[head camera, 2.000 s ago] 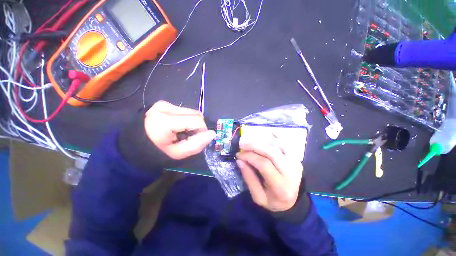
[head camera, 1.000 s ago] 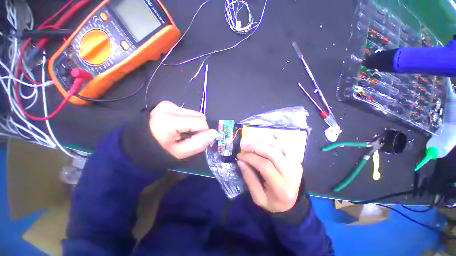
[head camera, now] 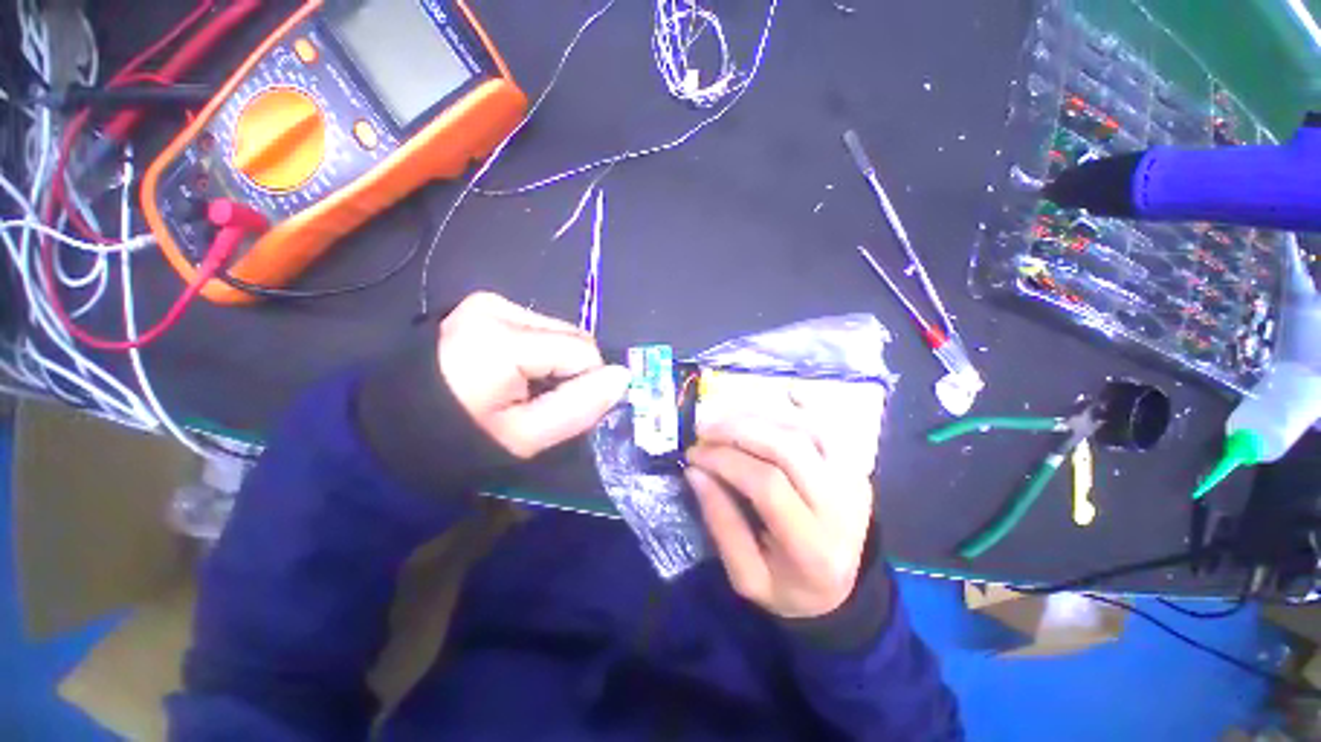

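A small teal circuit board (head camera: 653, 402) is held over the near edge of the black mat, with a bright glare on its face. My left hand (head camera: 525, 377) pinches its left edge between thumb and fingers. My right hand (head camera: 782, 507) holds the white flat battery pack (head camera: 811, 394), which has yellow at its left edge, beside the board. Thin wires show between board and pack. A clear crinkled plastic bag (head camera: 652, 507) lies under and around them. Fingers hide part of the pack.
An orange multimeter (head camera: 283, 138) stands upper left near white cables (head camera: 87, 319). Tweezers (head camera: 593, 261) and a slim metal-and-red tool (head camera: 934, 336) lie on the mat. Green-handled cutters (head camera: 1024, 500), a clear parts tray (head camera: 1159, 261), a purple-blue tool (head camera: 1217, 184) and a green-nozzled bottle (head camera: 1275, 423) are at right.
The board has tilted slightly, so its face now shines with glare and fewer parts show. Both hands keep nearly the same place and hold. The view has shifted slightly.
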